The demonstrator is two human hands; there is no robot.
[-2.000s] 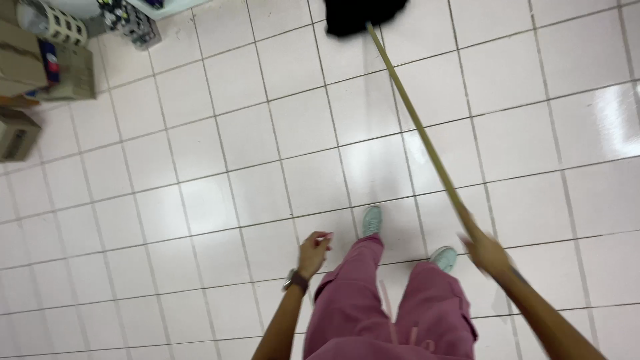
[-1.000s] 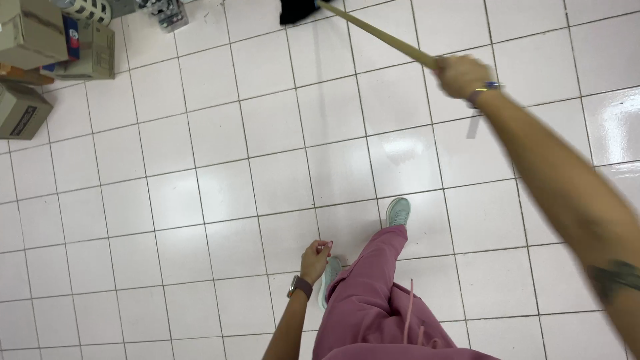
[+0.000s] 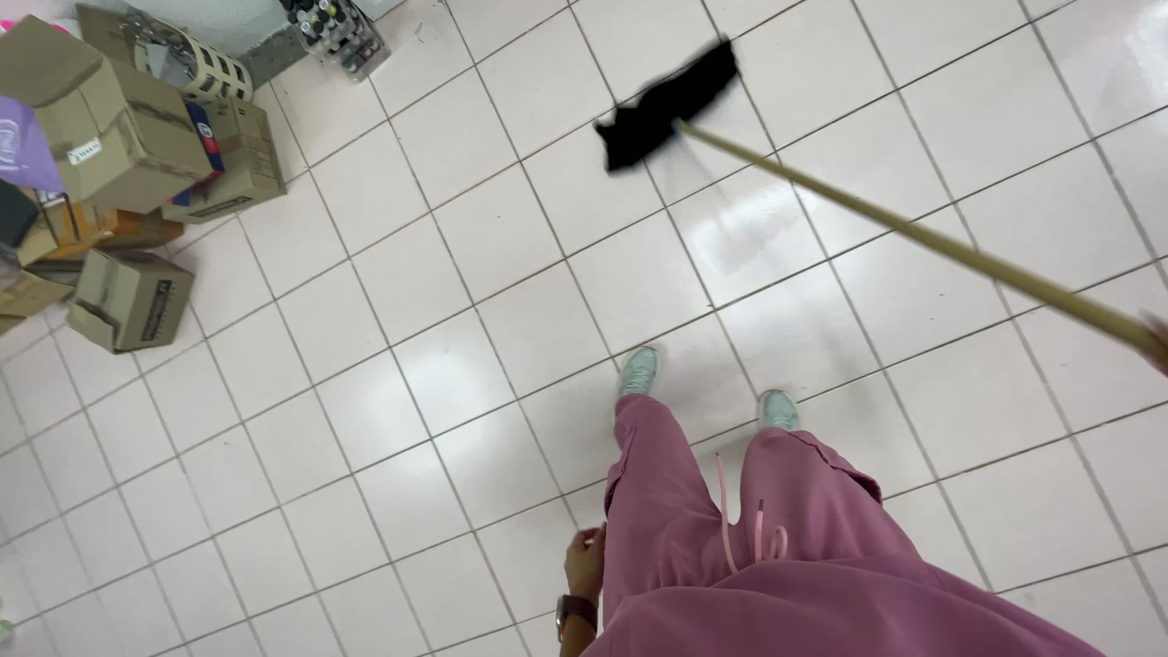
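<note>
A black mop or broom head point(image 3: 671, 108), blurred, is on the white tiled floor ahead of my feet. Its long wooden handle point(image 3: 912, 233) slants down to the right edge. There my right hand point(image 3: 1157, 342) is gripping the handle's upper part, mostly cut off by the frame. My left hand point(image 3: 586, 561) hangs beside my pink trousers, a dark-strapped watch on its wrist. Its fingers are loosely curled and partly hidden by the leg, so whether something small is in them cannot be told.
Cardboard boxes point(image 3: 137, 137) are piled at the upper left, with a smaller carton point(image 3: 132, 299) below them. Behind stands a cream plastic basket point(image 3: 214, 68). A clear container of bottles point(image 3: 339, 36) is by the wall. My light green shoes point(image 3: 639, 370) rest on the tiles.
The black head, at the top edge a second ago, shows fully on the floor. My right hand has moved out to the right edge, still on the handle. My left hand is closer against my leg.
</note>
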